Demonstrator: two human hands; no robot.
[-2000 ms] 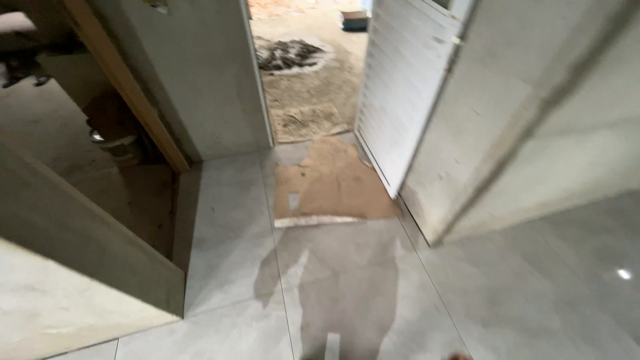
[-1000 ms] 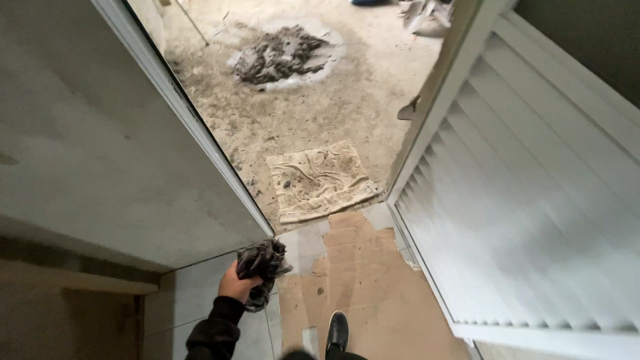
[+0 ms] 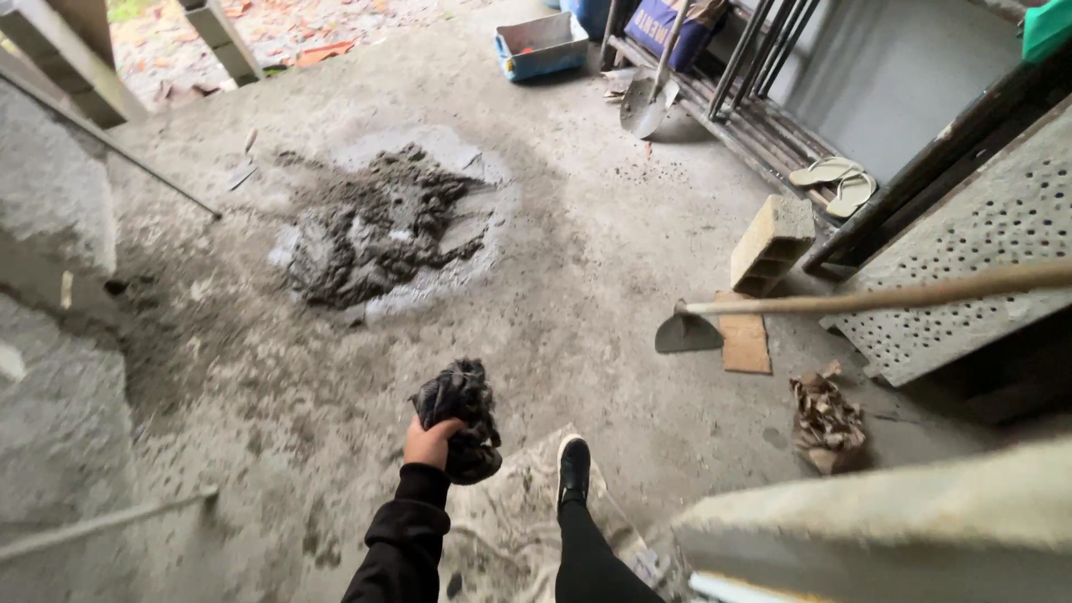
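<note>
My left hand (image 3: 431, 440), in a black sleeve, is closed around a crumpled dark cloth (image 3: 462, 419), held out low over the concrete floor. Beyond it a heap of wet grey mortar (image 3: 377, 226) lies spread on the floor, with a small trowel (image 3: 241, 177) to its left. Under my black shoe (image 3: 574, 469) and beside it lies a dirty, wrinkled floor cloth (image 3: 511, 519). My right hand is out of view.
A hoe (image 3: 687, 329) lies at the right near a concrete block (image 3: 772, 243), cardboard (image 3: 745, 339) and crumpled brown paper (image 3: 829, 423). Farther back are a shovel (image 3: 646, 107), a blue-sided tub (image 3: 542, 50) and metal scaffold frames with flip-flops (image 3: 837, 182). A pole (image 3: 109, 523) juts in at left.
The view has moved forward through the doorway onto the concrete floor. The dark cloth stays in my left hand, as one second ago. My foot has moved from the cardboard to the floor cloth.
</note>
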